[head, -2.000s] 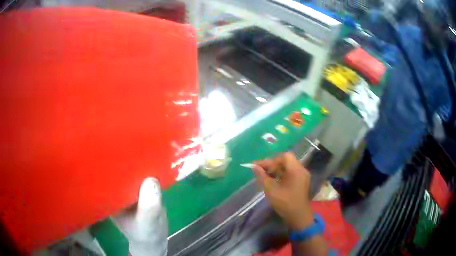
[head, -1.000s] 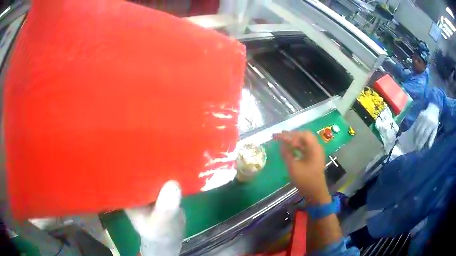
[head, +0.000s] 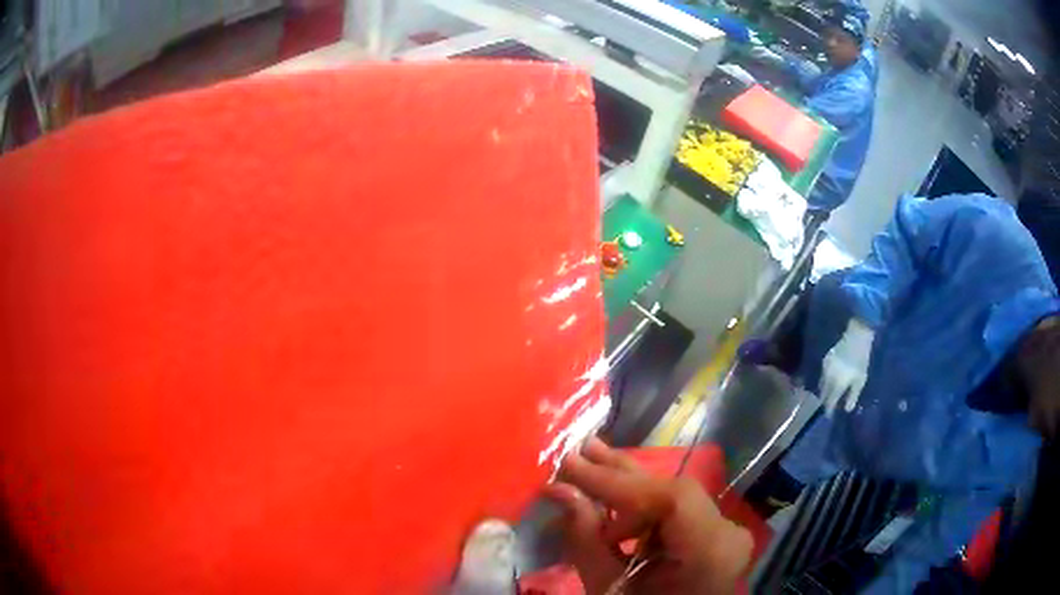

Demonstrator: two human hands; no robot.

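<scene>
A large bright red sheet [head: 291, 314] fills the left and middle of the view, held up in the air. Glossy whitish patches lie along its right edge. My left hand [head: 486, 558], in a white glove, grips its lower edge; only the thumb area shows, the rest is behind the sheet or cut off. My bare right hand [head: 657, 529] is at the sheet's lower right corner, its fingertips at the glossy patch. A thin light line shows by its palm; I cannot tell if it is a tool. Its grip is unclear.
The green ledge [head: 637, 273] with buttons shows past the sheet. Beyond are yellow parts [head: 717, 157], a red block [head: 773, 126] and a white cloth [head: 770, 209]. A person in a blue smock [head: 930, 349] is close at right; another [head: 846, 110] stands farther back. Black ribbed racks are lower right.
The view has swung right. The sheet now covers the tub and most of the ledge. My right hand has come from above the ledge to the sheet's lower right edge; my left still holds the sheet.
</scene>
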